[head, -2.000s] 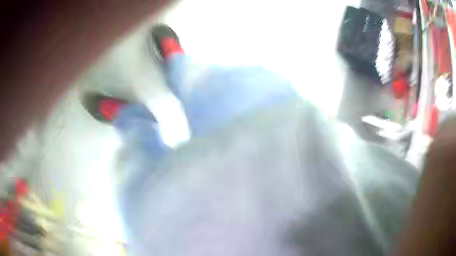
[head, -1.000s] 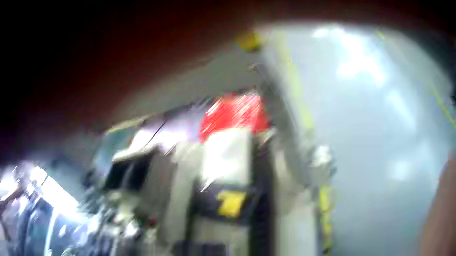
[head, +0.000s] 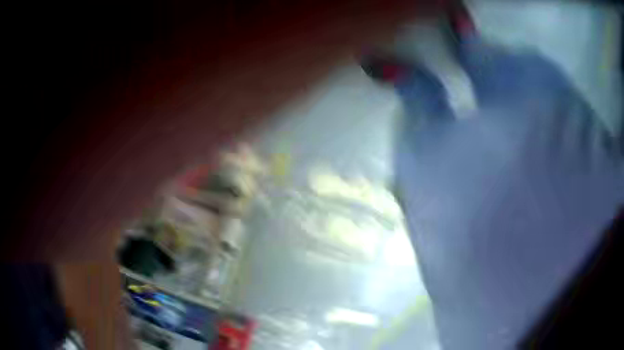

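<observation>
A large, dark reddish-brown blur (head: 157,130) covers the upper left, very close to the lens. It looks like skin of a hand, but I cannot tell whether it is my left hand or my right hand. A brown strip (head: 92,301) at the lower left may be part of a hand or arm. No fingers can be made out, and no held thing is visible. On the right are a blurred grey-blue garment (head: 506,184) and dark shoes with red parts (head: 383,70).
A pale, shiny floor (head: 280,266) with yellow marks lies in the middle. At the lower left are blurred bench items, a blue patterned panel (head: 164,307) and a red block (head: 232,333). A dark edge cuts the lower right corner.
The view has swung from benches and a red item back to the garment and shoes, now at the right. The dark blur still covers the upper left. The brown shape at the right edge is gone.
</observation>
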